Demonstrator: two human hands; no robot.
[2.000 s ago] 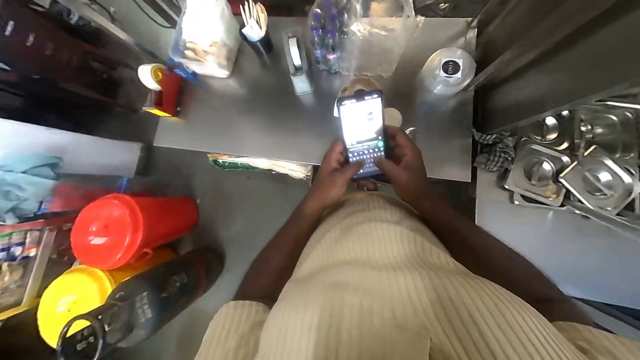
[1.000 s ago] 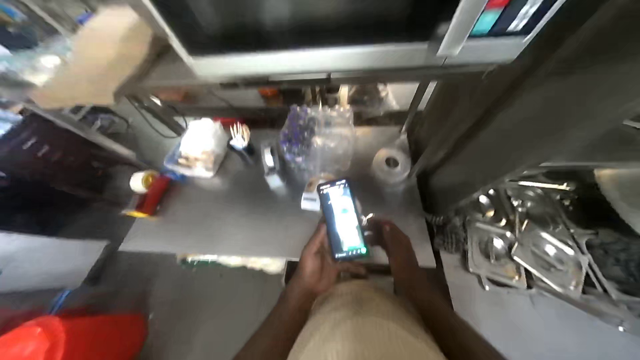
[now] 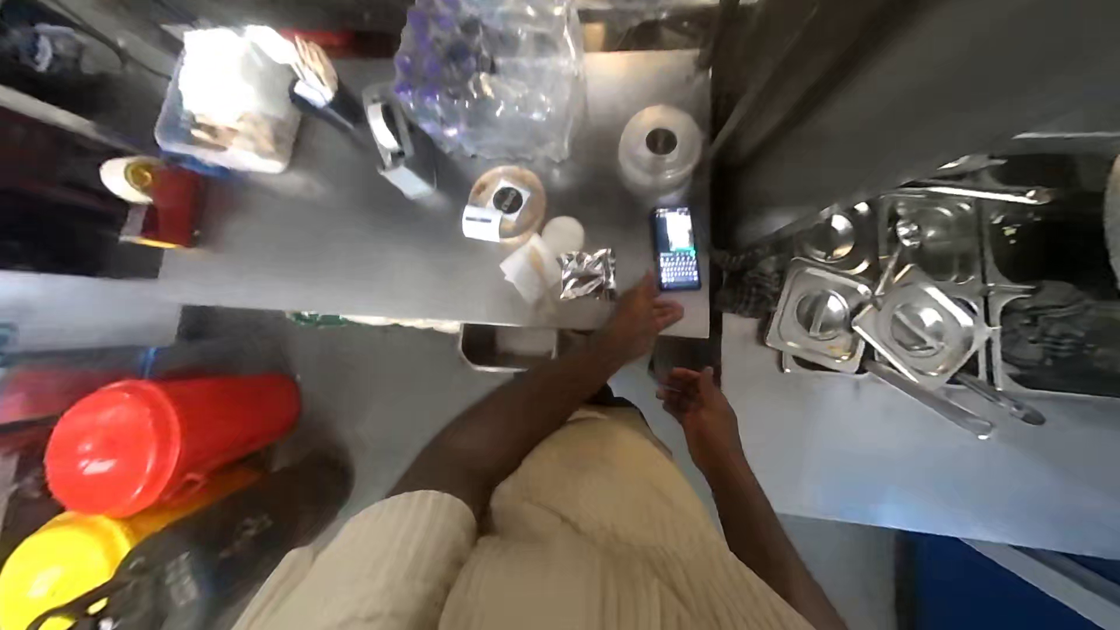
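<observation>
A smartphone (image 3: 676,248) with a lit screen lies on the steel table (image 3: 289,254) near its right end. Just below the phone's lower left corner is my left hand (image 3: 640,319), fingers apart, holding nothing. My right hand (image 3: 697,398) hangs off the table's front edge, its fingers loosely curled, with nothing visible in it. Left of the phone are a crumpled silver foil packet (image 3: 587,274), a white paper piece (image 3: 531,269), a white disc (image 3: 563,234) and a round container with a labelled lid (image 3: 507,206).
A clear plastic roll (image 3: 660,147), plastic-wrapped bottles (image 3: 490,79), a label dispenser (image 3: 395,144), a clear tub (image 3: 229,131) and a red tape dispenser (image 3: 171,206) stand on the table. Steel pans with lids (image 3: 818,315) are at right. A red plastic container (image 3: 171,437) is at lower left.
The phone, held in both my hands earlier, now lies on the table. My hands have come apart and let go of it. The view has shifted.
</observation>
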